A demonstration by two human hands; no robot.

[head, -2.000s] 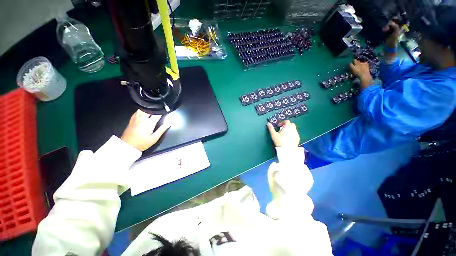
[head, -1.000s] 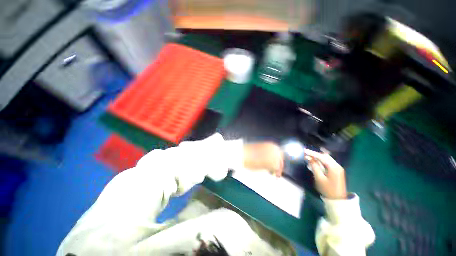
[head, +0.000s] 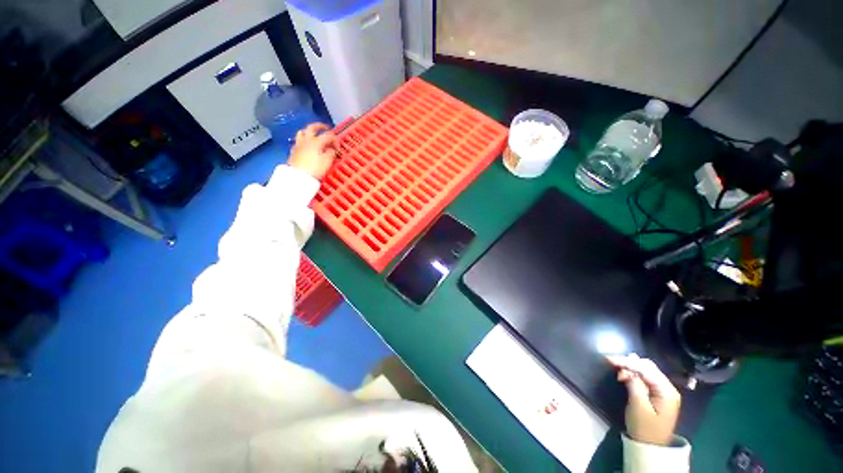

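The slotted red tray point(head: 407, 166) lies at the bench's left side. My left hand point(head: 314, 150) is at its far left edge, fingers over the outer slots; whether it holds anything is too small to tell. My right hand point(head: 651, 399) is beside the bright spot on the black base plate point(head: 555, 277), with thumb and fingers close together. Any small item between its fingertips cannot be made out. The microscope head with its ring point(head: 693, 337) stands just beyond that hand.
A smartphone point(head: 432, 260) lies beside the tray. A white slip point(head: 536, 397) with red-brown bits lies at the front edge. A tub of swabs point(head: 535, 143) and a clear bottle point(head: 625, 148) stand behind. A second red tray point(head: 314, 294) is below the bench edge.
The view has swung left. My left hand has moved from near the light spot to the red tray's far left edge. My right hand came from the module rows to the light spot.
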